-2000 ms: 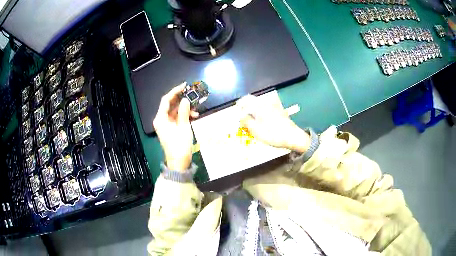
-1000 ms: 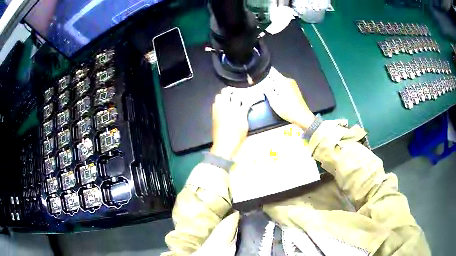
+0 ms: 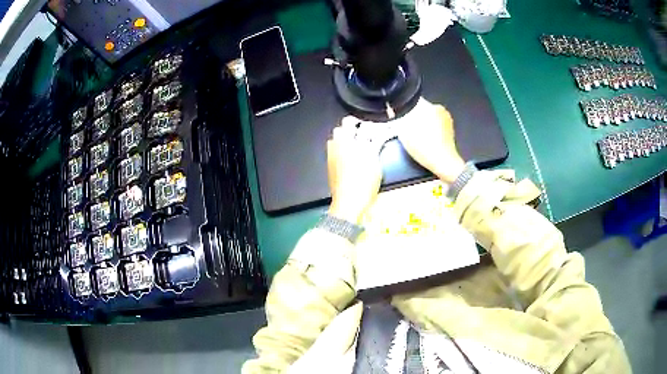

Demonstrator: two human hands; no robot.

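My left hand (image 3: 355, 164) and my right hand (image 3: 430, 139) meet just below the ring-shaped end of the video microscope (image 3: 377, 80), over the black base plate (image 3: 307, 161). Their fingertips are close together and washed out by the bright light. Whatever lies between the fingertips cannot be made out. The white paper sheet (image 3: 417, 256) lies below the base plate, with small yellow pieces (image 3: 413, 223) on it, partly under my right wrist.
Stacked blister trays (image 3: 212, 241) at left hold modules (image 3: 134, 239); two near-right pockets are empty. A smartphone (image 3: 270, 71) lies left of the scope. A monitor (image 3: 117, 22) shows orange spots. Rows of modules (image 3: 622, 109) lie at right, above a blue stool (image 3: 636, 217). A crumpled tissue (image 3: 431, 25) is behind.
Both hands moved from over the sheet to under the microscope, where they stay. The module seen earlier in my left fingertips no longer shows. The view has shifted; the monitor now shows orange spots.
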